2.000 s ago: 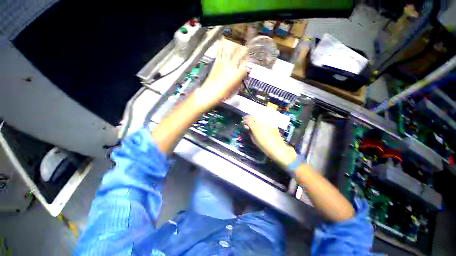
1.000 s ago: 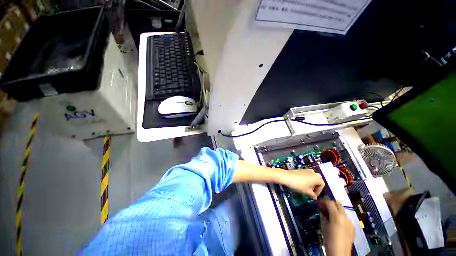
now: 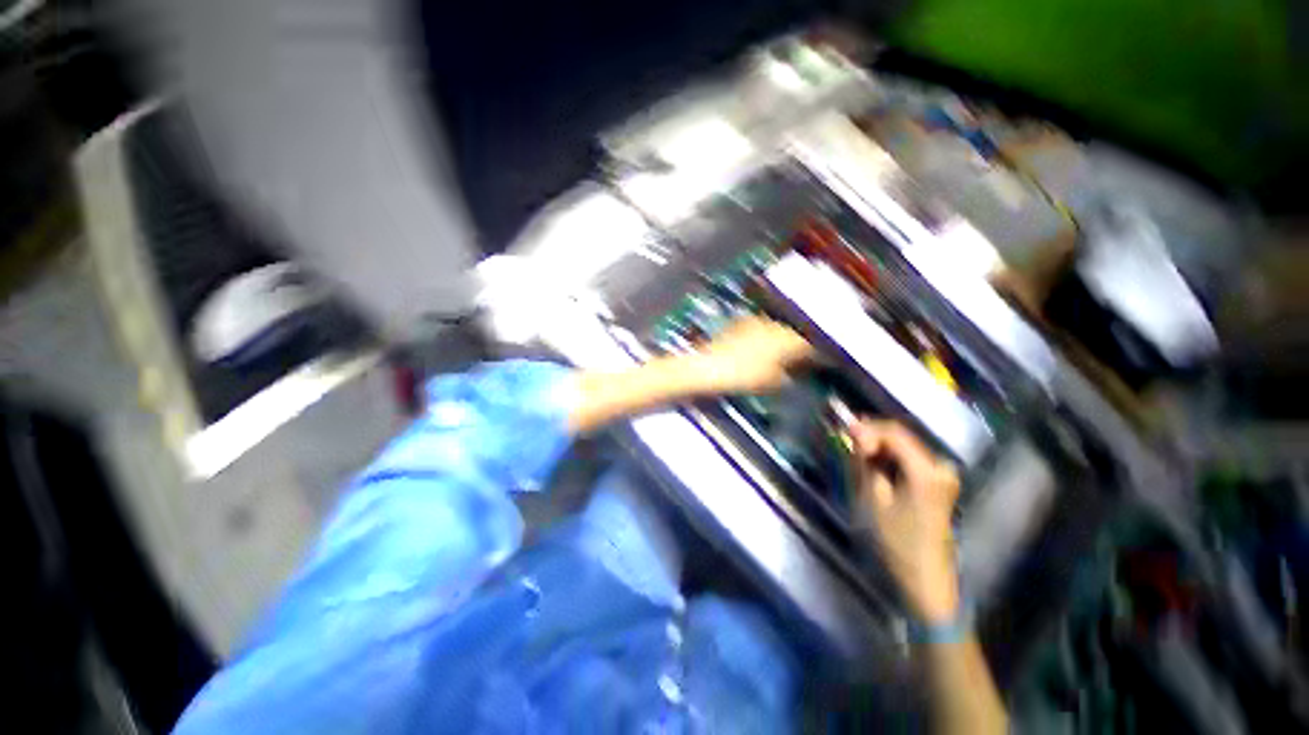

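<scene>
The frame is strongly blurred by motion. A power supply board (image 3: 718,306) crowded with parts lies in its carrier, with a long silver heat sink (image 3: 879,345) and orange-red toroidal inductors (image 3: 837,253) on it. My left hand (image 3: 757,355) is over the board beside the heat sink, its fingers bent; whether it holds anything cannot be told. My right hand (image 3: 904,481), with a blue-grey wrist strap (image 3: 940,629), is over the board's near part, fingers curled. A small bright spot shows at its fingertips, too blurred to name.
The silver conveyor rail (image 3: 732,520) runs along the near side. A second board (image 3: 1163,589) is blurred at the lower right. A white mouse (image 3: 259,313) lies on a tray at the left. White paper (image 3: 1144,287) in a black bin and a green monitor (image 3: 1120,72) are at the right.
The view has swung back right from the keyboard side, and the second board shows again. Both hands stay over the same board; the right hand now appears farther from the left.
</scene>
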